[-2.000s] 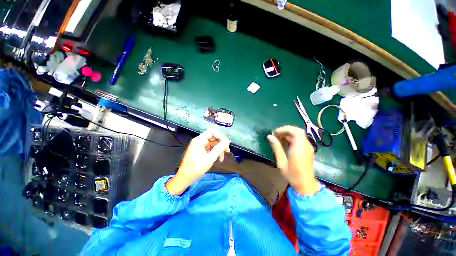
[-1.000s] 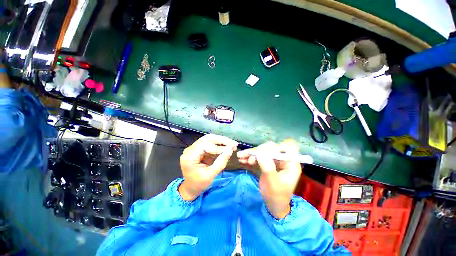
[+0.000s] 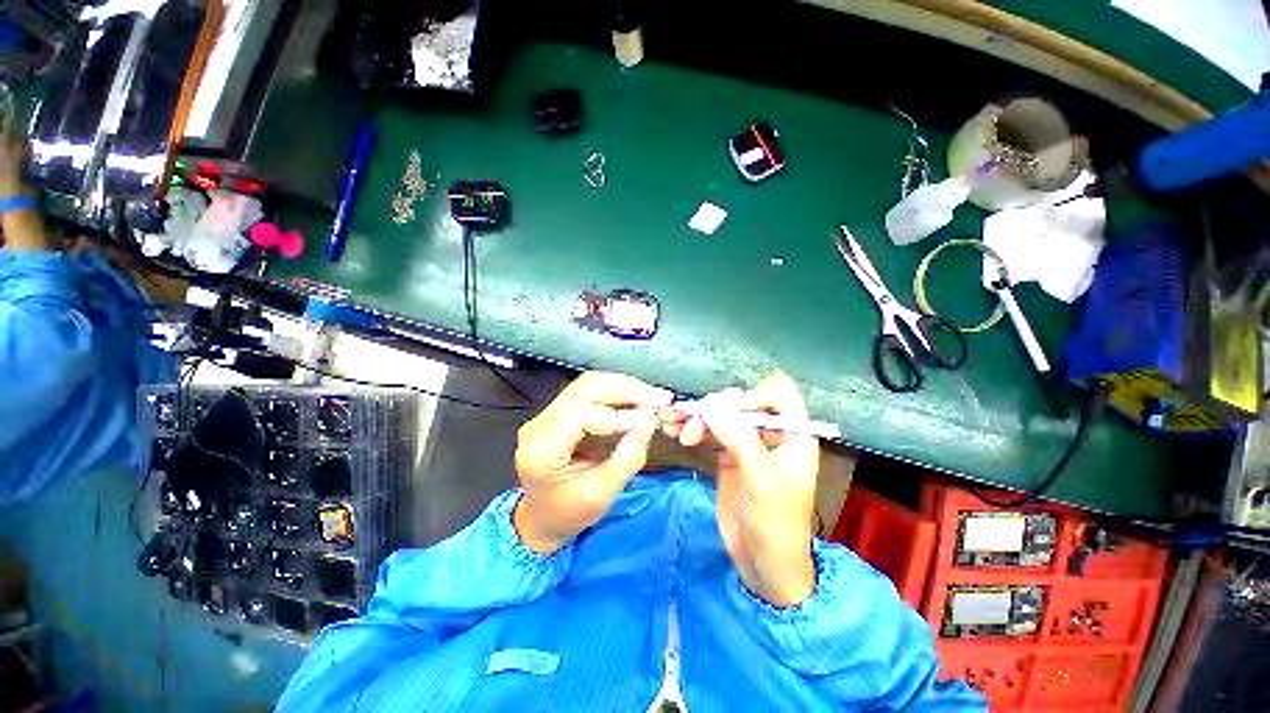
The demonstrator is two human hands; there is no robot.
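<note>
My left hand [image 3: 585,453] and my right hand [image 3: 763,481] are close together over the bench's front edge. My right hand holds a thin pale stick, perhaps tweezers [image 3: 805,428], like a pen. Its tip end points left toward my left fingertips. My left thumb and finger are pinched around something tiny and reddish [image 3: 671,415], too small to name. A small case with a pale inside [image 3: 631,315] lies on the green mat [image 3: 557,265] just beyond my left hand.
Scissors [image 3: 903,323], a thin yellow ring [image 3: 961,286] and a tape roll [image 3: 1024,146] lie to the right. A lit meter [image 3: 479,204] and a blue pen [image 3: 353,188] lie left. A red tray [image 3: 1059,574] is at right, a blister tray [image 3: 383,467] at left. Another person's blue sleeve [image 3: 70,362] shows far left.
My hands were apart two seconds ago and have come together, with the pale stick in my right hand. Since one second ago they have moved slightly closer. The person at left has shifted.
</note>
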